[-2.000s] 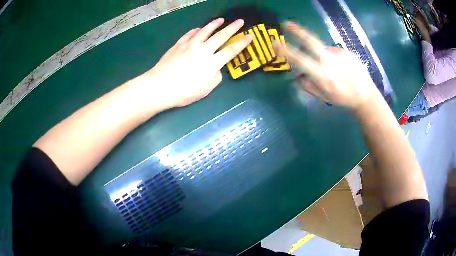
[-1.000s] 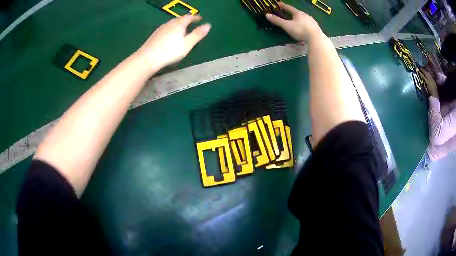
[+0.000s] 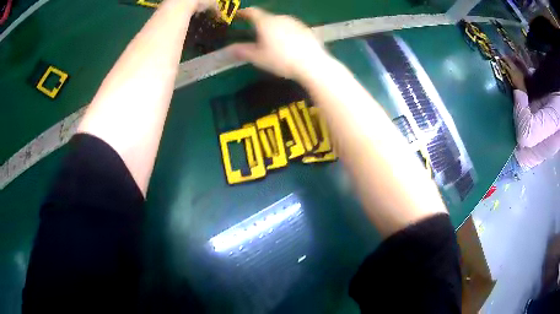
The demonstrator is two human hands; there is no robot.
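My left hand (image 3: 199, 6) is at the top edge, partly cut off and blurred, against a yellow-and-black housing (image 3: 228, 10); whether it grips the housing is unclear. The housing's dark part hangs toward the whitish strip. My right hand (image 3: 279, 46) is just right of it, blurred, fingers apart, with nothing visible in it. A fanned, overlapping row of yellow-and-black housings (image 3: 242, 156) lies nearer me, its right end partly behind my right forearm. A clear glossy sheet (image 3: 261, 230) lies in front of them, with strong glare.
A whitish strip (image 3: 368, 26) crosses the green bench. A single housing (image 3: 51, 82) lies far left. A long dark-and-silver strip (image 3: 423, 107) lies right, with a partly hidden housing (image 3: 402, 127) beside it. A person's pink sleeve (image 3: 533, 119) and more housings (image 3: 479, 40) are at far right. Brown cardboard (image 3: 473, 264) is below the bench edge.
My right hand has moved left from the housings at the top to beside my left hand. My left hand has moved up to a housing. The view has shifted, and the clear sheet shows more.
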